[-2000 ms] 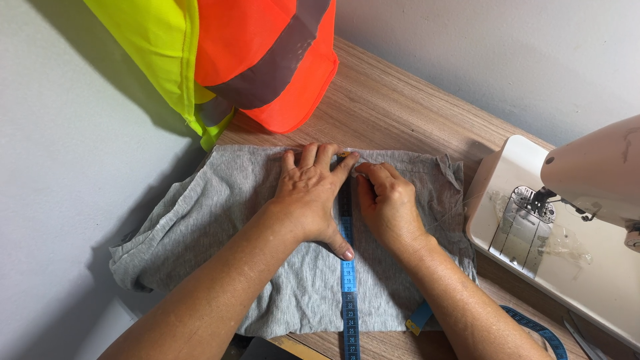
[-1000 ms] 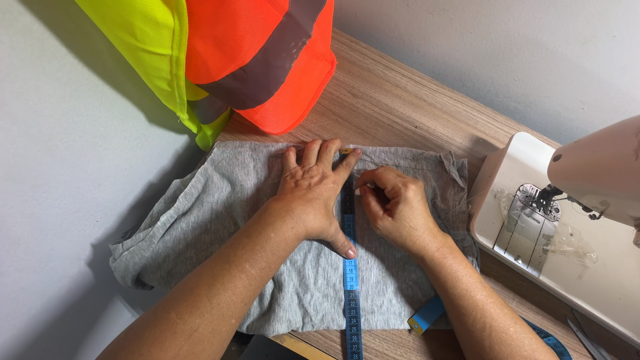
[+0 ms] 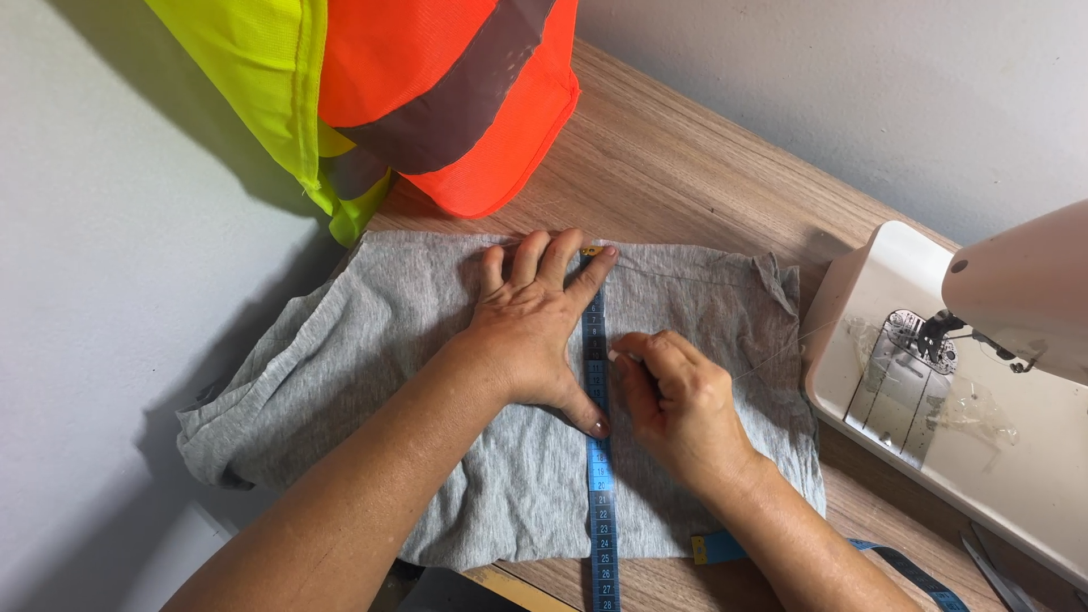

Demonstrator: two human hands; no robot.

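Grey knit fabric (image 3: 510,476) lies on the wooden table, with a blue tape measure (image 3: 602,510) running down over it. My left hand (image 3: 535,340) is spread flat, its index finger by the tape's metal end and its thumb on the tape lower down, pressing it to the fabric. Just right of the tape, my right hand (image 3: 680,391) pinches a small white piece (image 3: 614,355), perhaps tailor's chalk, close to the tape's edge. The tape's other end (image 3: 700,548) shows beside my right forearm, which hides part of it.
A white sewing machine (image 3: 858,255) stands at the right. Orange (image 3: 501,170) and yellow (image 3: 255,93) high-visibility garments with grey bands hang over the table's back left. Scissors (image 3: 994,569) lie at the lower right. Walls border the table behind and at left.
My right hand has moved down along the tape's right side, from near its top end to around its middle. My left hand holds the same place.
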